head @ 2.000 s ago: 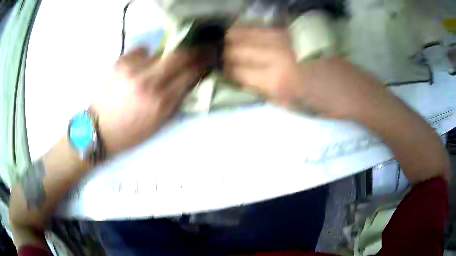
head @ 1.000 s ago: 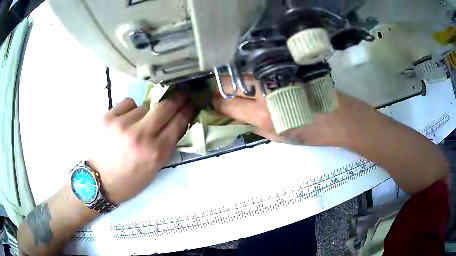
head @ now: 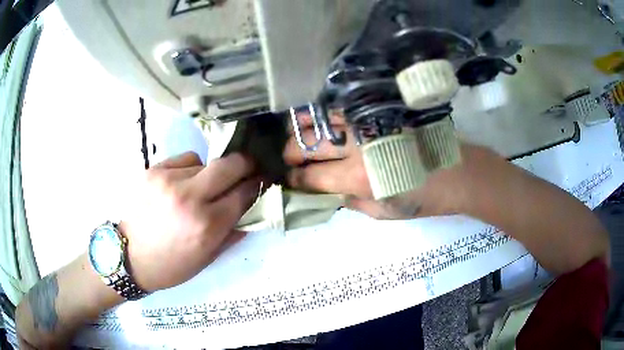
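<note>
A pale green-beige cloth piece (head: 308, 209) lies under the cream sewing machine head (head: 205, 41), with its near part on the white table. My left hand (head: 198, 205), with a watch on the wrist, presses on the cloth from the left, fingertips in the dark area below the head. My right hand (head: 332, 164) is on the cloth from the right, partly hidden behind the ribbed tension knobs (head: 393, 166). The fingers of both hands nearly meet. The needle and presser foot are hidden.
The white table (head: 328, 266) has a printed scale along its front edge. Folded pale green cloth (head: 15, 157) lies along the table's left edge. More pale cloth (head: 510, 325) shows low at the right, by the grey speckled floor (head: 448, 318). The machine bed spreads to the right.
My left hand has shifted slightly and its fingers are more bent. The cloth's near edge has moved a little toward me. Against two seconds ago, the machine head fills more of the view.
</note>
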